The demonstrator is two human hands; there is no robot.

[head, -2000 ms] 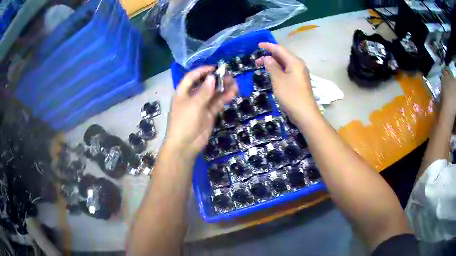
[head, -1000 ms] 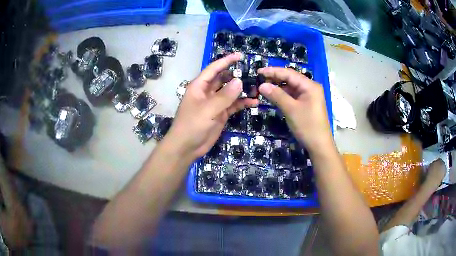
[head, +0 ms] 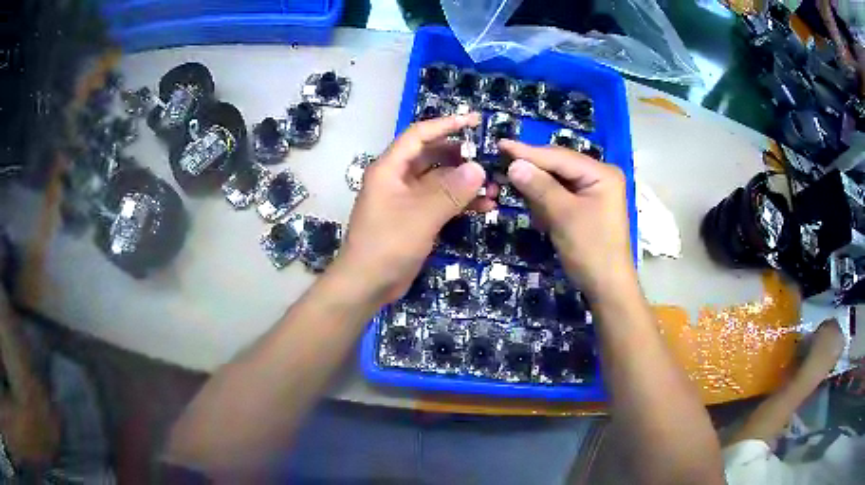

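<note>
My left hand [head: 417, 194] holds a camera module [head: 471, 147] by its edges between thumb and fingers, above the upper part of the blue parts tray [head: 621, 123]. My right hand [head: 560, 204] is beside it, with thumb and index fingertip pinched at a small black part [head: 502, 161] against the module. The fingers partly hide both pieces. Rows of camera modules [head: 482, 349] with black lenses lie in the tray below and behind my hands.
Loose modules [head: 282, 193] and large round black housings [head: 142, 223] lie at left. A clear plastic bag [head: 579, 47] overhangs the tray's far edge. White cloth [head: 656, 225] and more black housings [head: 749, 223] are at right. Another person's arm [head: 792, 379] is at lower right.
Since two seconds ago my hands have come together over the tray, and the view has shifted. Over the last second they stay close, with only small finger movements.
</note>
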